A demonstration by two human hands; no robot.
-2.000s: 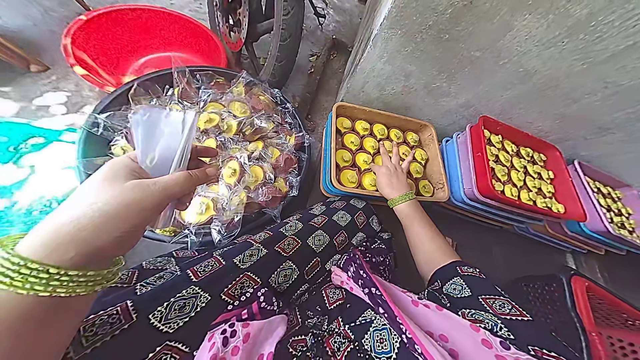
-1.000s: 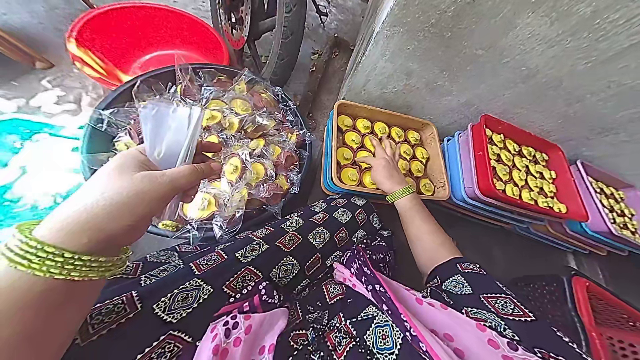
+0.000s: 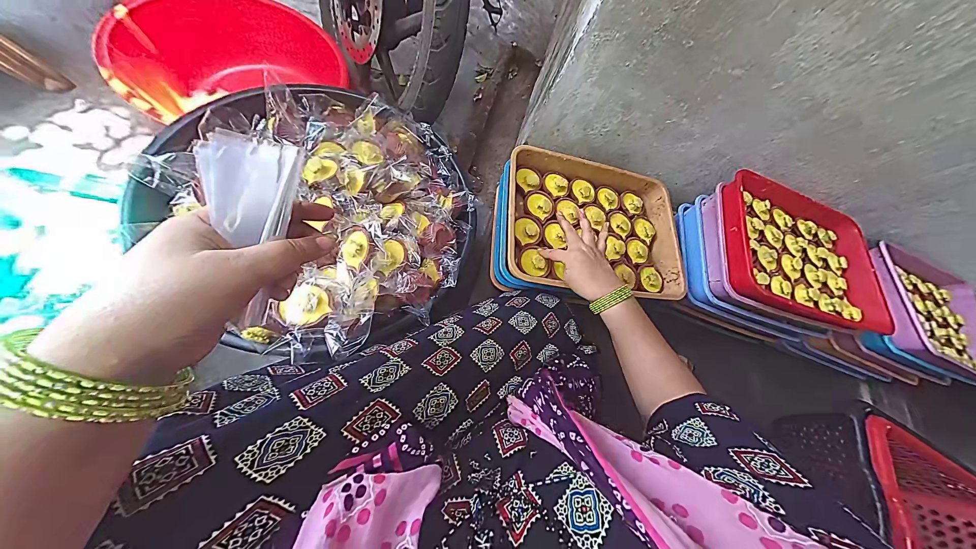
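Note:
My left hand (image 3: 183, 274) grips a stack of clear plastic bags (image 3: 248, 183) between thumb and fingers, above a dark round tub (image 3: 145, 206). Wrapped pieces with yellow wax-like filling (image 3: 354, 248) heap up in that tub. My right hand (image 3: 587, 263) rests with spread fingers on the yellow-filled small cups (image 3: 539, 204) standing in rows in a tan plastic tray (image 3: 671, 263). Its fingertips touch cups near the tray's middle; whether they grip one cannot be told. Some cups are hidden under the hand.
Stacked trays, topped by a red tray (image 3: 877, 305) and a purple tray (image 3: 888, 267) of similar yellow pieces, stand along the concrete wall (image 3: 762, 99). A red basin (image 3: 221, 46) and a motorcycle wheel (image 3: 442, 61) are behind the tub. A red perforated crate (image 3: 915, 473) sits at lower right.
My right hand has moved down and left over the tan tray from where it was two seconds ago. My left hand keeps hold of the bags in nearly the same place.

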